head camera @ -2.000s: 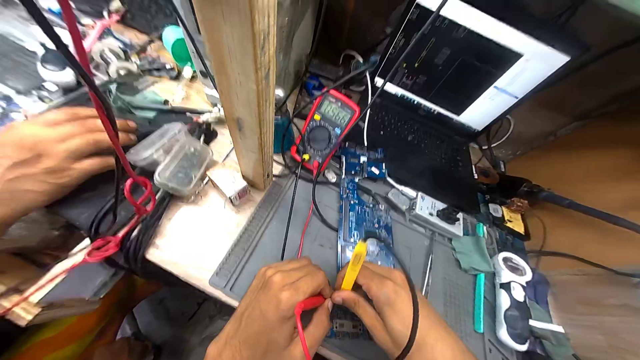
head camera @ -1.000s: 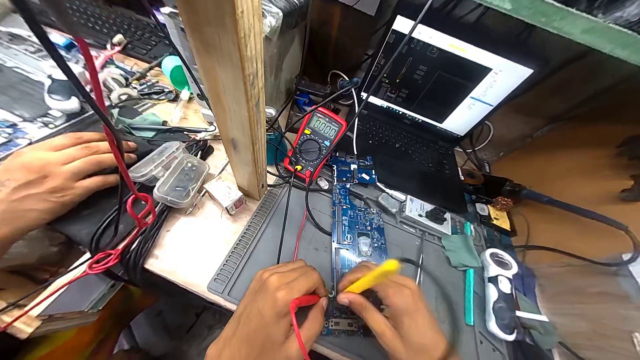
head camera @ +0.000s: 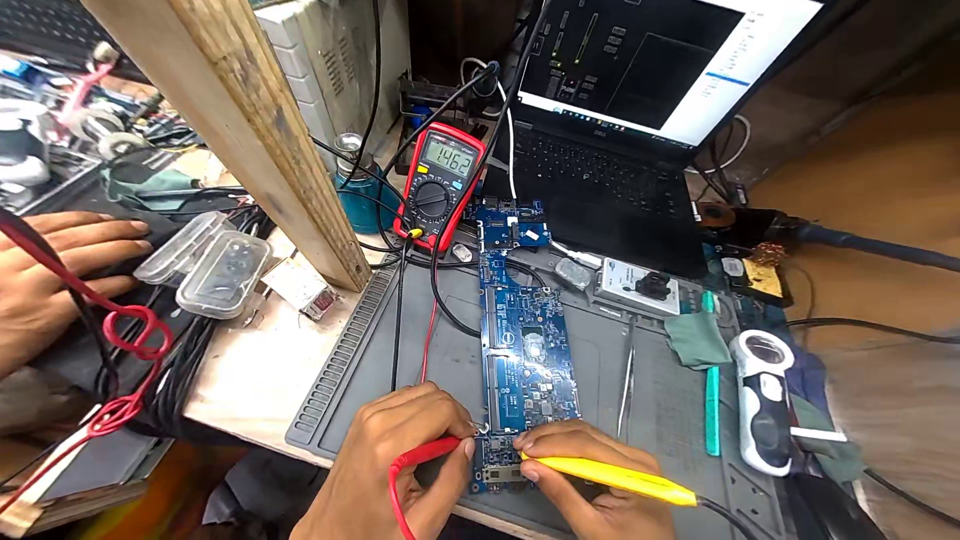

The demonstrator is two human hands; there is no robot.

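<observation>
A long blue laptop motherboard [head camera: 529, 352] lies on a grey repair mat [head camera: 450, 307]. My left hand [head camera: 401, 450] pinches a red multimeter probe [head camera: 424, 454] at the lower left edge of the board. Between the thumb and fingers of my right hand [head camera: 592, 480] is a yellow probe [head camera: 619, 478] with a black lead, its front end over the lower part of the board. Fingers hide both tips, so exact contact cannot be told. Beyond the board's upper left stands a red digital multimeter [head camera: 439, 184] with a lit reading.
An open laptop [head camera: 600, 180] stands behind. A wooden post [head camera: 247, 135] rises at left, near small clear plastic boxes [head camera: 225, 274] and another person's hand [head camera: 60, 277]. Tweezers [head camera: 627, 382], a green strip [head camera: 712, 412] and a magnifier [head camera: 763, 397] lie right. Cables cross the mat.
My right hand has turned the yellow probe from upright to lying low toward the right. The multimeter reading has changed. My left hand still holds the red probe.
</observation>
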